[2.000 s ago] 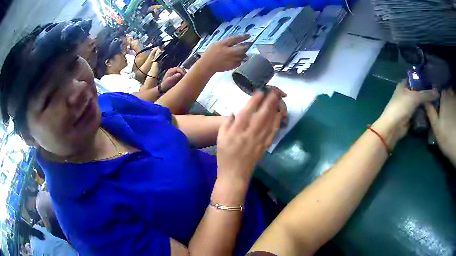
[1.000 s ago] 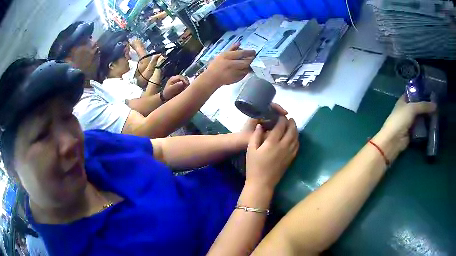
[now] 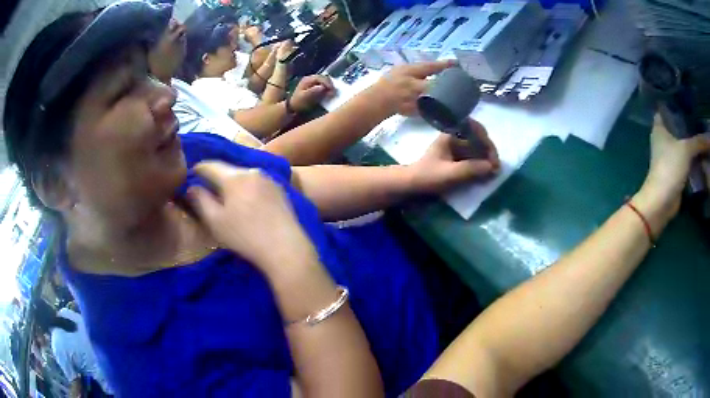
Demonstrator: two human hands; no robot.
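My left hand (image 3: 671, 159), with a red string at the wrist, is at the right edge, closed around a dark grey handheld blower (image 3: 680, 113). The blower's round head (image 3: 660, 74) points up and left. Its lower part is partly hidden by my fingers and cut off by the picture's edge. Whether a second unit is beside it I cannot tell. My right hand is not visible. A coworker's hand (image 3: 465, 159) holds another grey blower (image 3: 449, 99) upright by its handle above the white sheet.
A coworker in blue (image 3: 257, 311) fills the left, other hand at the chest. Another worker's hand (image 3: 409, 85) reaches near the boxes. Retail boxes (image 3: 498, 39) stand on the white sheet (image 3: 580, 93), with flat blanks (image 3: 685, 31) at top right. The green mat (image 3: 537, 194) lies below.
The coworker's nearer hand has left the grey blower and risen to the chest. My left hand and blower appear farther right. My right hand, seen two seconds ago, is out of view.
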